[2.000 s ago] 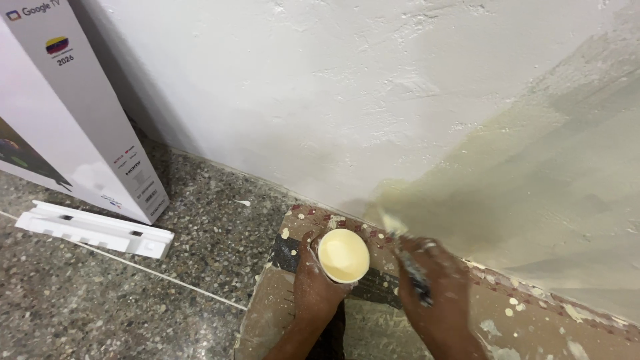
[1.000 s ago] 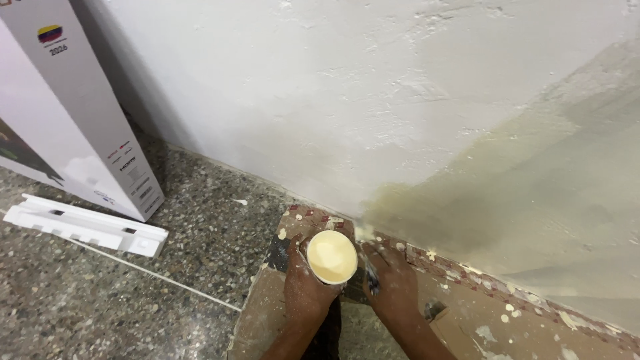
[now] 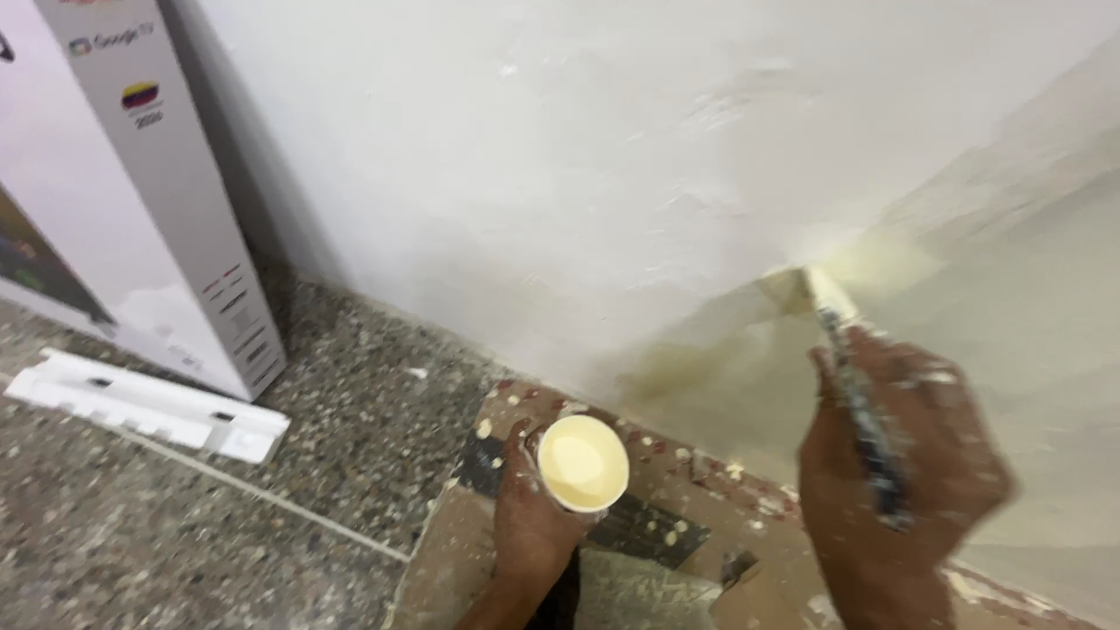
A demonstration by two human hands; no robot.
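My left hand [image 3: 534,525] is wrapped around a small cup of pale yellow paint [image 3: 584,464], held upright over the paint-spotted cardboard. On the right, my right hand [image 3: 910,446] grips a paintbrush [image 3: 844,350] by its paint-crusted handle. The brush's bristles touch the wall [image 3: 665,201] at the border between its white part and a darker greenish-beige part. A fresh pale yellow patch shows just right of the bristles. Dried paint marks the fingers of both hands.
Cardboard [image 3: 455,542] spotted with paint lies along the foot of the wall on a speckled stone floor [image 3: 350,394]. At left a tall television box [image 3: 166,210] stands near the wall, with a white plastic strip [image 3: 149,407] on the floor before it.
My right hand with the brush has moved from beside the cup, low at the wall's foot, up and right to the wall. My left hand still holds the cup.
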